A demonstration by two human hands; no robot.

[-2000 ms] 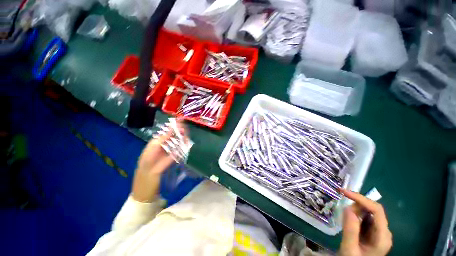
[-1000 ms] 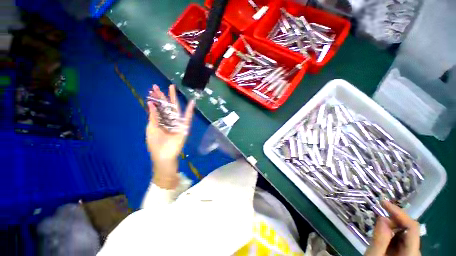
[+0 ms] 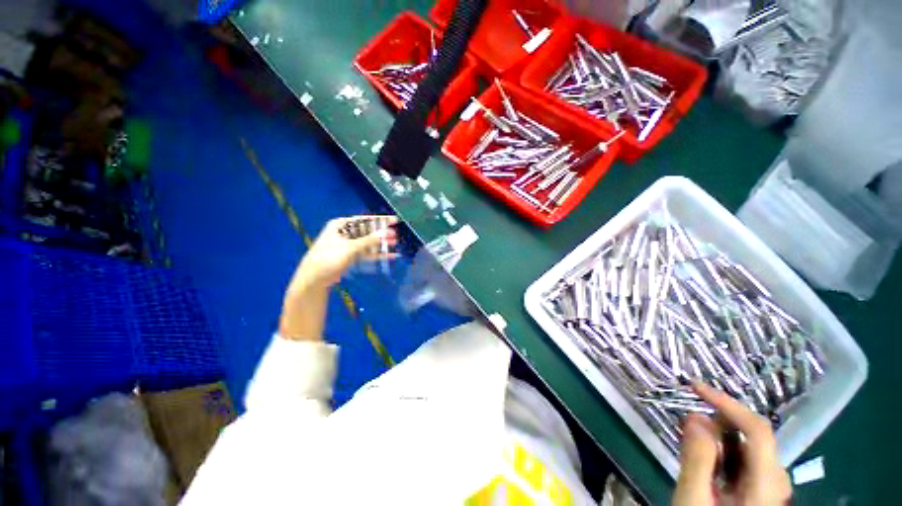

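Observation:
My left hand (image 3: 341,252) is past the bench edge, above the blue floor, its fingers curled round several stepped pins (image 3: 362,228) lying side by side with their thick ends showing. The white parts tub (image 3: 846,371) is at the right, heaped with loose silver pins (image 3: 682,306). My right hand (image 3: 734,450) is over the tub's near right corner, thumb and forefinger apart. Something dark shows between its fingers and palm, but I cannot tell what it is.
Red parts bins (image 3: 554,203) with loose pins stand at the back. A black flexible arm (image 3: 430,99) crosses in front of them. A clear box (image 3: 821,227) and plastic bags (image 3: 781,59) lie at the back right. A clear bag (image 3: 435,272) hangs at the bench edge. A white label (image 3: 808,469) lies right of the tub.
My left hand has turned from open palm up to curled, with the pins' ends now facing the camera. My right hand has shifted slightly left over the tub. Earlier, the view swung left.

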